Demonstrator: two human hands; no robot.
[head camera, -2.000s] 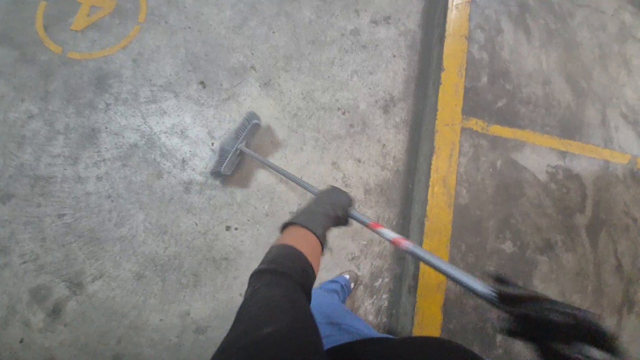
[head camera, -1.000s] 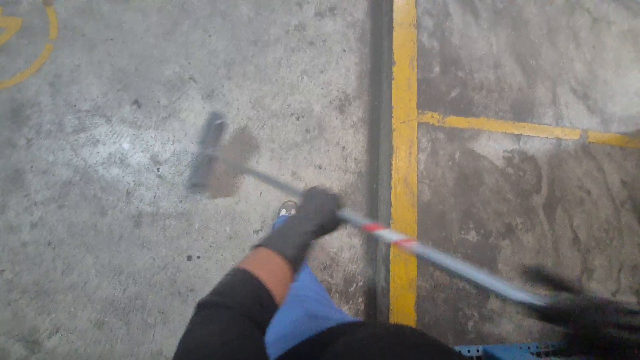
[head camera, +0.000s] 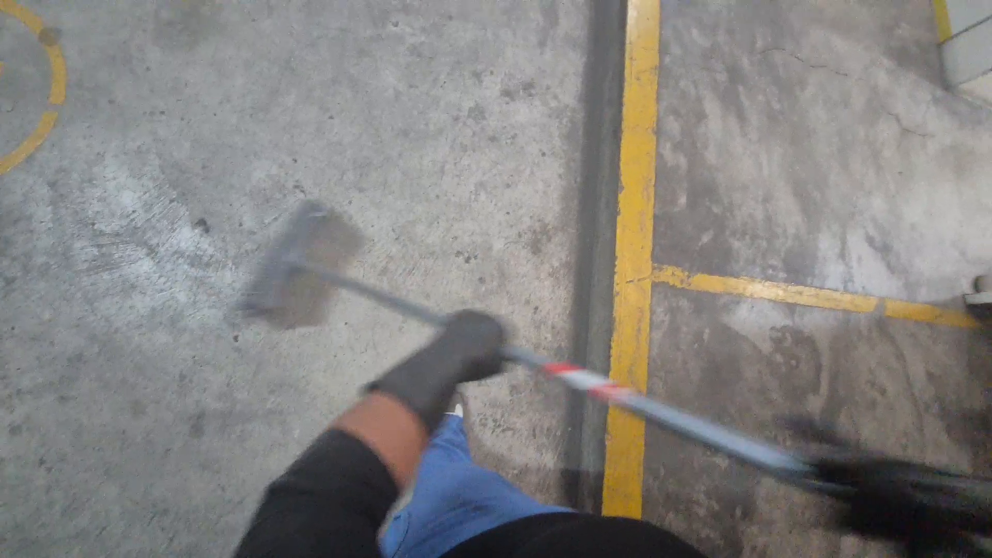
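Note:
A long-handled push broom with a grey metal pole point(head camera: 697, 428) slants across the view, its blurred grey head point(head camera: 280, 260) low over or on the concrete floor point(head camera: 434, 116); contact cannot be told. My left hand point(head camera: 471, 346), in a dark glove, grips the pole partway down. Red and white bands mark the pole between the two hands. At the lower right my right hand point(head camera: 876, 484), in a black glove and blurred, is closed round the upper end of the pole.
A dark groove point(head camera: 595, 256) runs beside a yellow floor line point(head camera: 637, 194), and another yellow line point(head camera: 767, 292) branches right. Part of a yellow painted circle point(head camera: 56, 74) shows at upper left. A pale block-like object point(head camera: 970, 46) stands at the top right.
The view has shifted along the floor. Both hands stay on the pole, and the broom head has become more blurred than two seconds ago.

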